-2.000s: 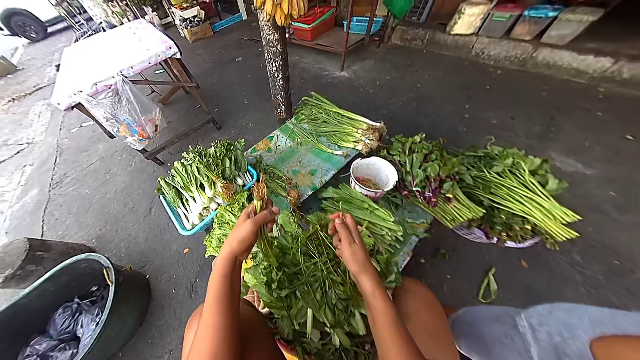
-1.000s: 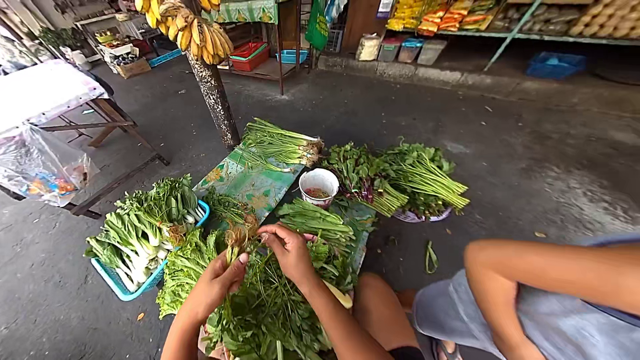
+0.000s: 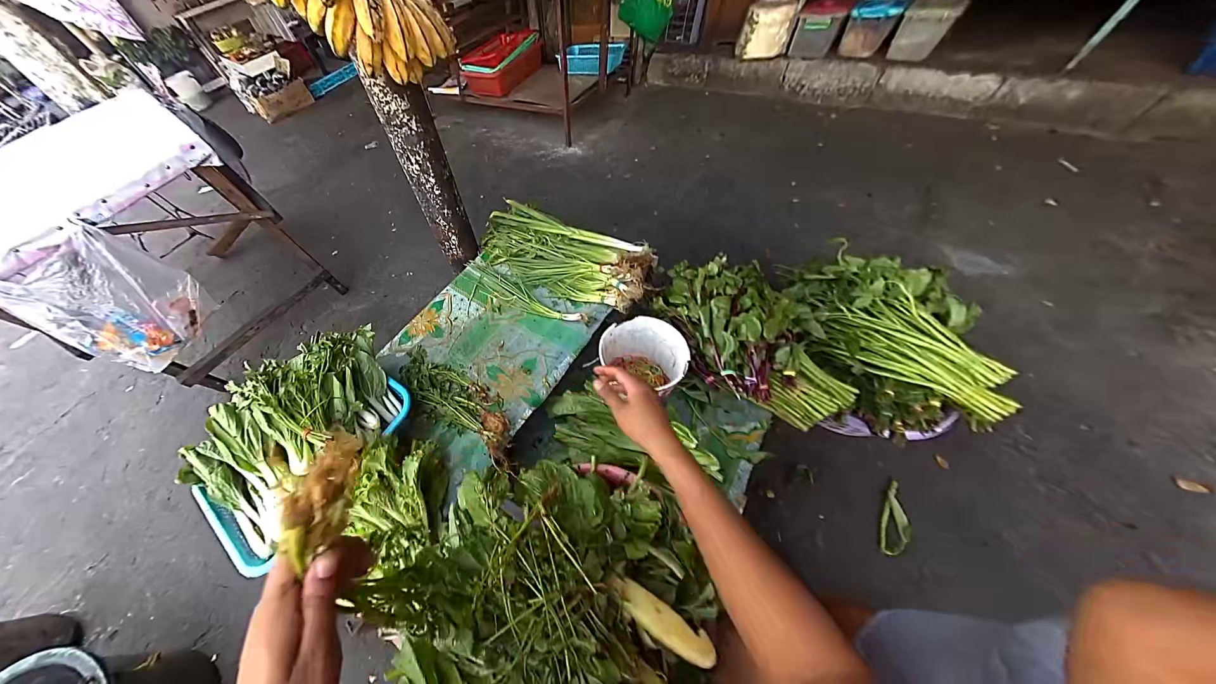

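Note:
At the lower left my left hand (image 3: 318,594) grips a bunch of greens by its stems, the tangled brown roots (image 3: 323,494) pointing up. My right hand (image 3: 632,404) is stretched over the near rim of a white bucket (image 3: 654,337) that holds rubber bands or similar small bits; whether its fingers hold anything cannot be made out. Below both hands lies a heap of leafy greens (image 3: 532,579) with a pale elongated vegetable (image 3: 665,622) on it. A small rooted bunch (image 3: 456,399) rests on the green floral cloth (image 3: 513,351), and spring onions (image 3: 570,261) lie at its far end.
Pak choi (image 3: 256,456) fills a blue basket (image 3: 228,532) at left. Red-stemmed greens (image 3: 731,323) and long-stemmed greens (image 3: 912,342) lie at right. A post (image 3: 418,152) with bananas (image 3: 380,33) stands beyond, a table (image 3: 104,171) far left. Another person's knee or arm (image 3: 1140,632) shows lower right.
My hands, close together one second ago, are now apart. The right hand has moved out to the white bucket; the left hand holds the rooted bunch at the left.

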